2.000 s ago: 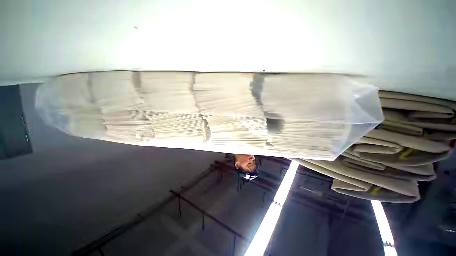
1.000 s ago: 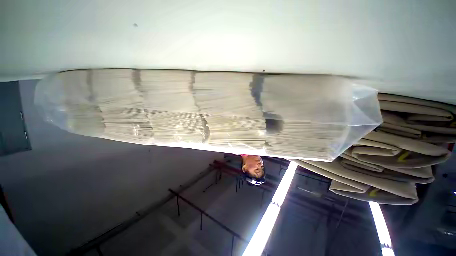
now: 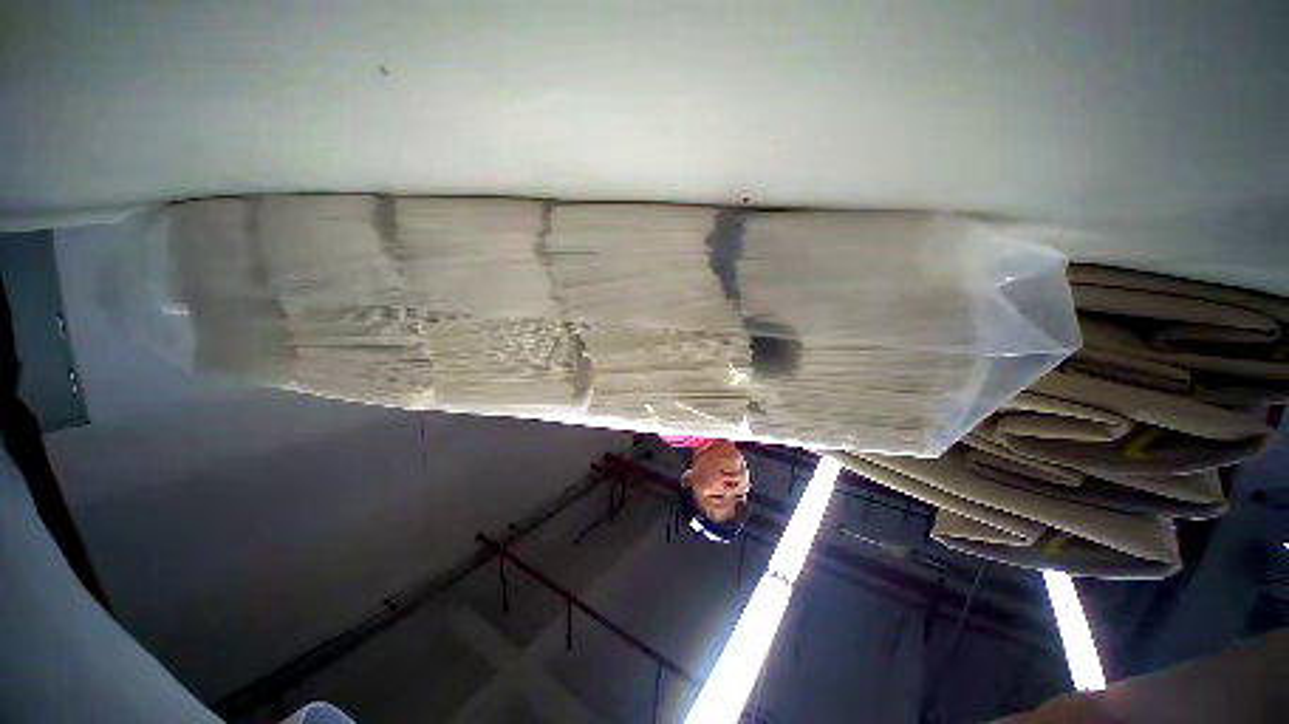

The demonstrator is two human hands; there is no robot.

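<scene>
The view is upside down, with the white tabletop (image 3: 636,99) as a pale band above. A long clear plastic bag (image 3: 1025,318) lies against it, filled with thin flat pale pieces (image 3: 495,304) in several stacks side by side. Its right end is folded to a point. Folded beige bags (image 3: 1103,424) lie in a heap beside that right end, with small yellow marks. Neither of my hands can be made out.
A person's head (image 3: 717,492) shows beyond the bagged stack. A white shape (image 3: 85,622) with a dark strip beside it fills the lower left. A blurred brown shape (image 3: 1173,690) is at the lower right edge. Strip lights (image 3: 770,594) and red pipes show overhead.
The white shape at lower left has grown, and the dark strip and brown shape have come in. The person's head has shifted slightly. The bagged stack and beige bags have not moved.
</scene>
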